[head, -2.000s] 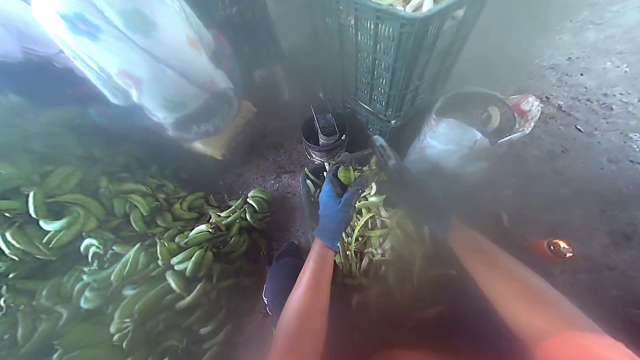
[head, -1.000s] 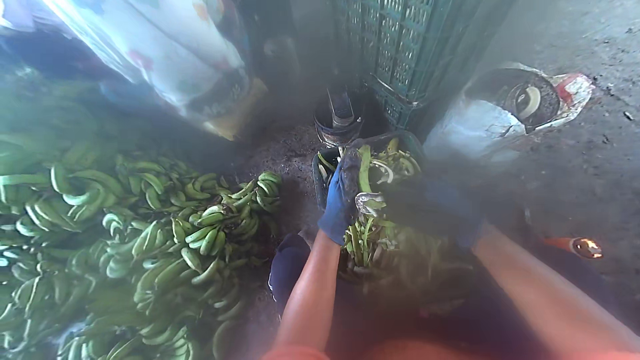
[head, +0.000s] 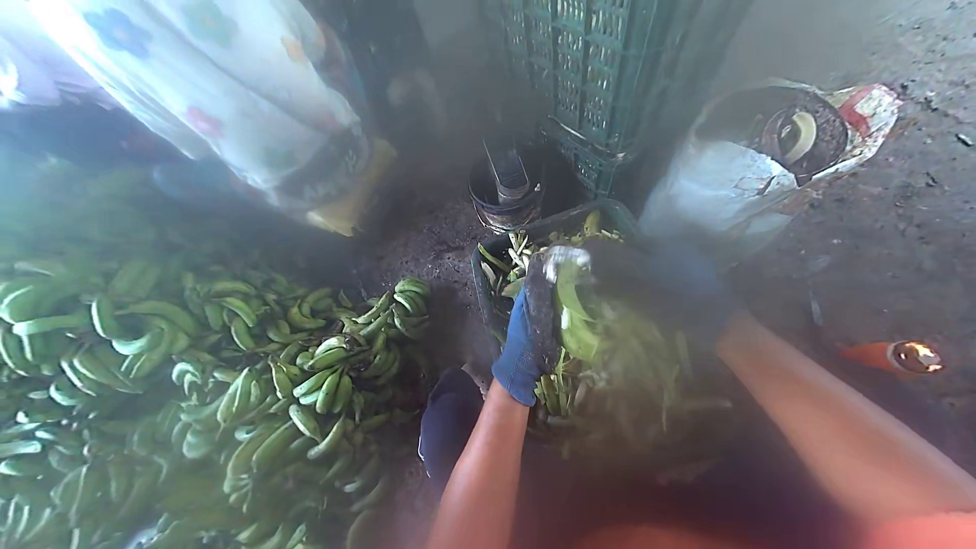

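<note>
My left hand, in a blue and dark work glove, is closed around a green plantain or banana over a crate that holds strips of peel. My right hand, also in a blue glove, is badly blurred on the other side of the crate; its fingers and anything in them cannot be made out. Green peels lie below my left hand, near my lap. Behind the crate a dark bucket has a flat metal piece standing in it.
A large heap of green bananas or plantains covers the floor on the left. Beyond it hangs flowered cloth. Tall green plastic crates stand ahead. To the right are a white sack with its mouth rolled back and an orange object.
The piece of fruit at my left hand shows more broadly than one second ago, when it looked narrow and upright. My right hand is blurred in every frame.
</note>
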